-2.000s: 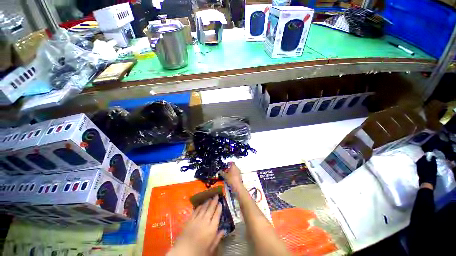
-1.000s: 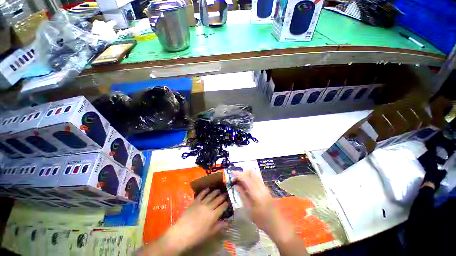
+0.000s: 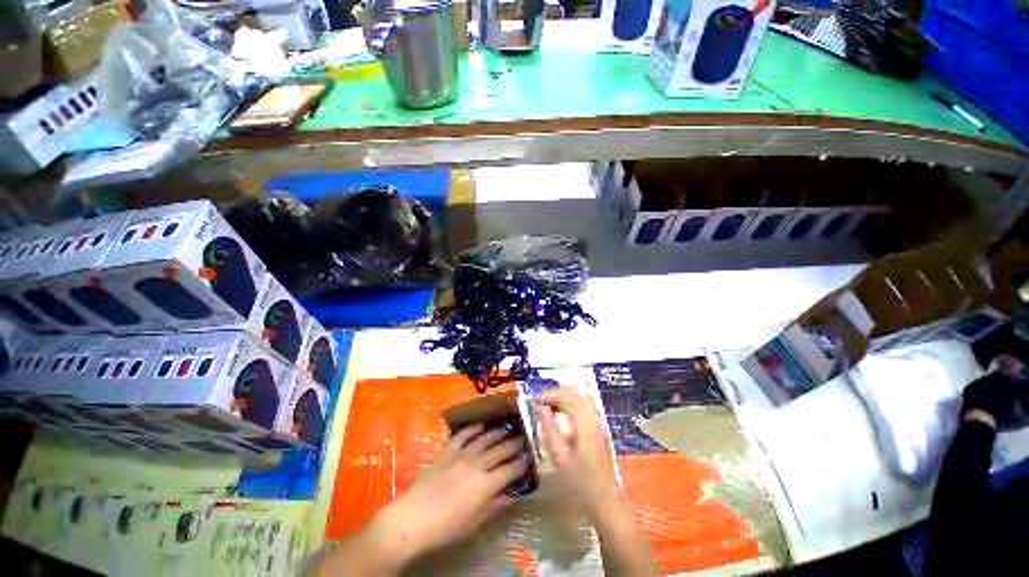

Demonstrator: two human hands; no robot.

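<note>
A retail box (image 3: 485, 410) lies on the orange-and-white printed cardboard (image 3: 389, 451) in front of me, its brown flap open at the far end and its dark side partly covered by my hands. My left hand (image 3: 468, 482) lies over the box's left side with spread fingers, holding it. My right hand (image 3: 573, 442) is at the box's right edge, fingers bent against the white flap; whether it holds an accessory cannot be seen. The tangled black accessory pile (image 3: 491, 327) lies just beyond the box.
Closed box stack (image 3: 181, 293) at left. Black plastic bags (image 3: 350, 239) behind on blue sheet. Row of open boxes (image 3: 750, 220) under the green shelf (image 3: 564, 96), which bears a metal jug (image 3: 420, 56). At right, open filled boxes (image 3: 835, 338), a white bag (image 3: 908, 406) and a neighbour's black-gloved hand (image 3: 991, 397).
My right hand has moved from the accessory pile to the box's right edge. My left hand stays on the box. The neighbour's gloved hand has shifted. The view has tilted down slightly.
</note>
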